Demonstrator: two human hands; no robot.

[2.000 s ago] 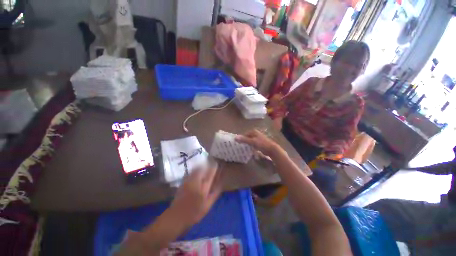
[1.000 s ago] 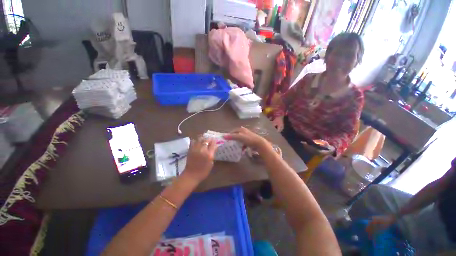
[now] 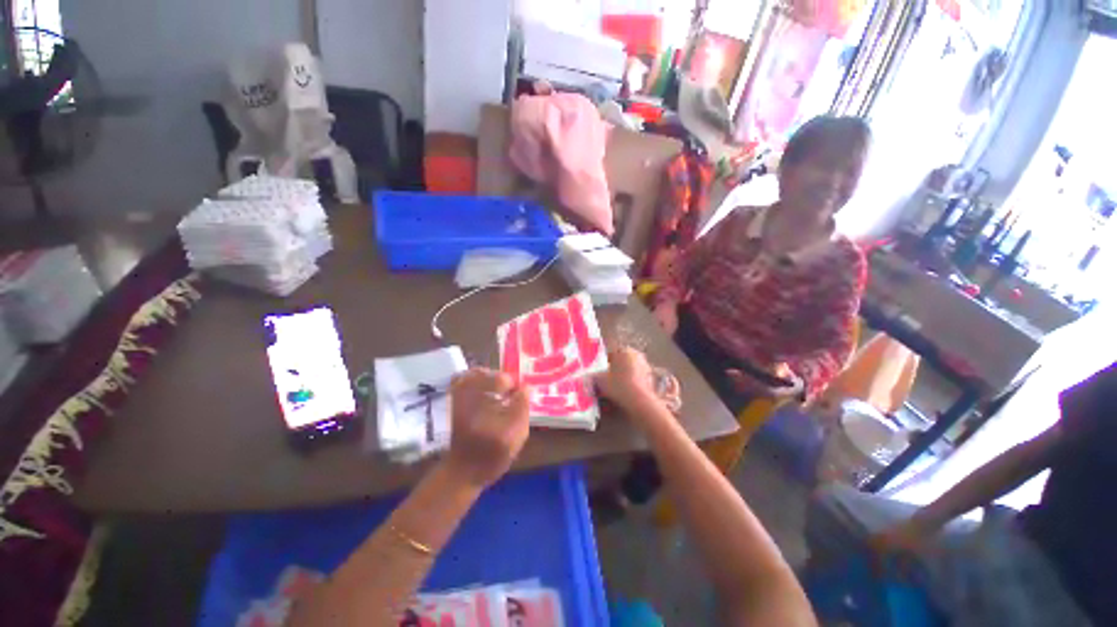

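A red-and-white printed card [image 3: 551,343] is tilted up over the card stack [image 3: 570,420], right of centre on the table. My left hand [image 3: 490,423] grips its lower left edge with closed fingers. My right hand [image 3: 627,377] is at the right side of the card and stack; its fingertips are partly hidden, so its hold is unclear. The loose pile of clear bags with black print [image 3: 417,402] lies left of my left hand. Finished packs with red cards [image 3: 490,605] lie in the near blue tray [image 3: 586,539], partly behind my left forearm.
A bright smartphone [image 3: 309,367] stands left of the bags. A white cable [image 3: 472,294] curves behind. The far blue tray [image 3: 459,233] and white stacks [image 3: 257,233] are at the back. Rubber bands [image 3: 666,387] lie at the right edge. A person [image 3: 784,282] sits opposite; another person's arm [image 3: 980,478] shows right.
The stack showed its white patterned top before; now a red-printed card is raised over it. My left hand moved from above the bags to the card. The view shifted slightly.
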